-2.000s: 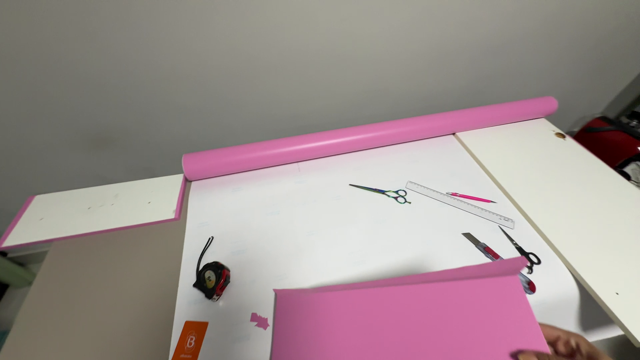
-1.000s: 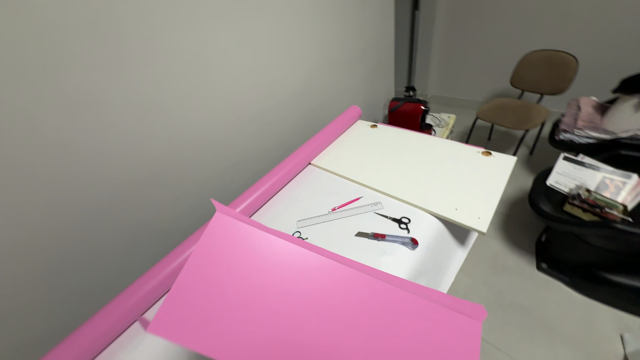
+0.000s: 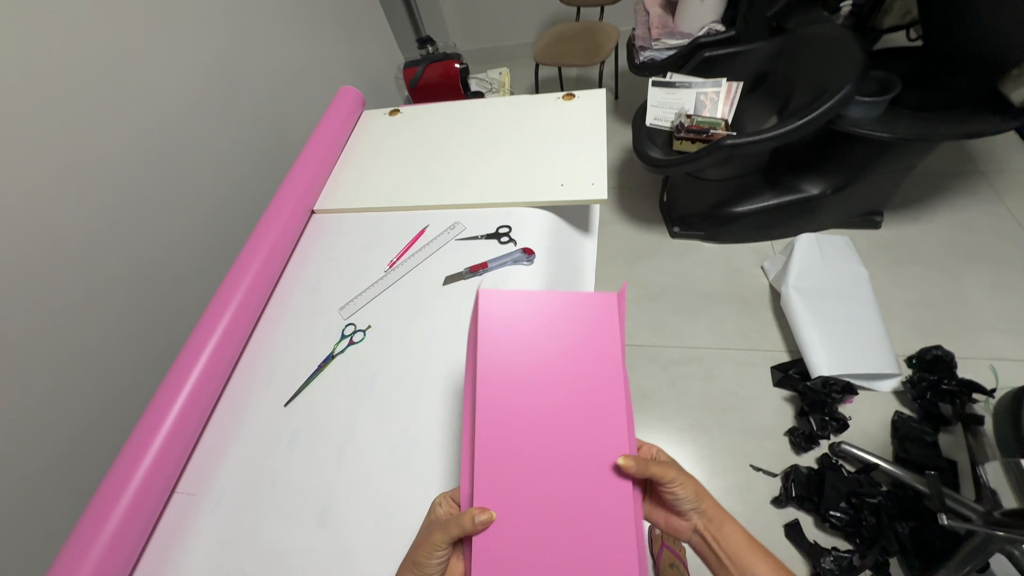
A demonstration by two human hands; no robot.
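Note:
A pink-covered rectangular panel (image 3: pixel 552 400) is held upright along its length between my two hands, with loose flaps of the pink sheet along both long edges. My left hand (image 3: pixel 448 532) grips its lower left edge, thumb on the face. My right hand (image 3: pixel 668 488) grips the right edge, thumb on the face too. Beyond the panel lie a retractable utility knife (image 3: pixel 492 266), black-handled scissors (image 3: pixel 492 235), a clear ruler (image 3: pixel 400 270) and a pink pencil-like tool (image 3: pixel 407 248). Multicoloured metal scissors (image 3: pixel 330 362) lie to the left, on the white sheet (image 3: pixel 320 480).
A long pink roll (image 3: pixel 232 312) runs along the wall. A white board (image 3: pixel 480 152) lies at the far end. To the right are a black salon washbasin chair (image 3: pixel 752 160), a white paper piece (image 3: pixel 836 312) and crumpled black plastic (image 3: pixel 848 496) on the floor. A brown chair (image 3: pixel 578 44) stands behind.
The view has swung far to the right. The pink panel has turned so its length points away from me, and both hands now show on its edges.

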